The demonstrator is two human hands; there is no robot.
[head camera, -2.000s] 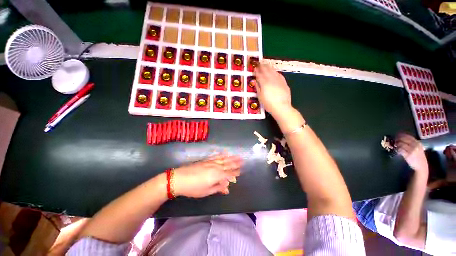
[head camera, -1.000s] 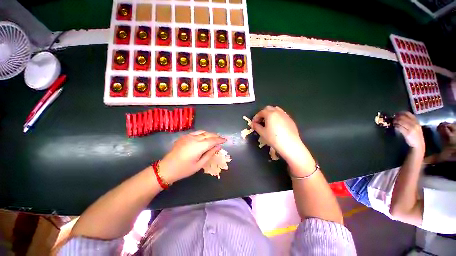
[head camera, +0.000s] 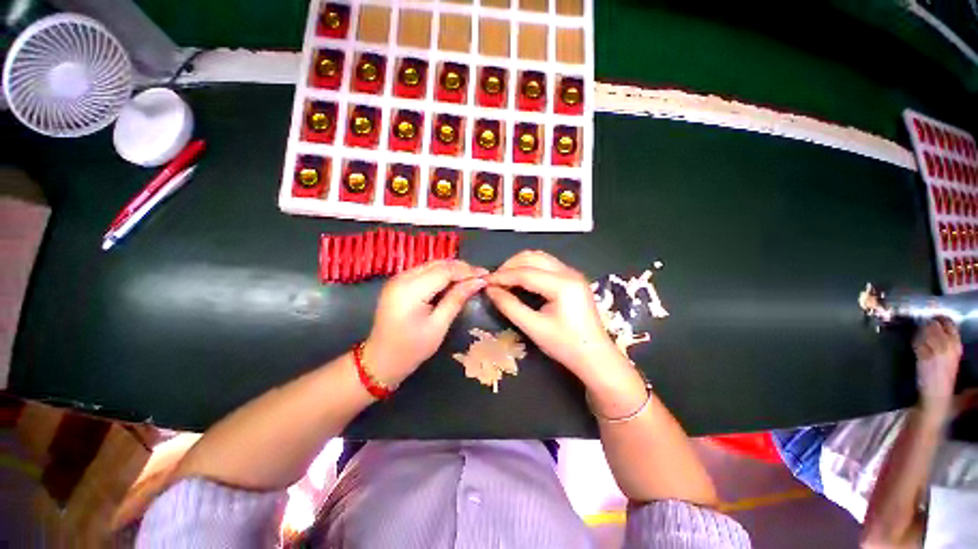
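My left hand (head camera: 416, 314) and my right hand (head camera: 552, 311) meet at the fingertips just below the parts tray. Something very small may be between the fingertips, but the fingers hide it and I cannot tell what it is. A loose pile of tan adhesive pads (head camera: 492, 357) lies between my forearms. Paler liner scraps (head camera: 633, 308) lie scattered beside my right hand. The red housings (head camera: 388, 254) stand in a tight row above my left hand. The white parts tray (head camera: 429, 217) holds red units with gold centres (head camera: 444, 187) in its near rows and tan pockets at the far end.
A white desk fan (head camera: 70, 77) and a white round base (head camera: 153, 127) stand at the upper left, with a red pen (head camera: 157, 190) and a white pen (head camera: 149, 209) below. At the right are a second tray (head camera: 948, 204), small scraps (head camera: 874, 305) and another person's hand (head camera: 938, 354).
My right hand has moved left from the scraps to meet my left hand at the fingertips. My left hand has moved off the tan pile, which now shows fully. The view has shifted right-to-left slightly.
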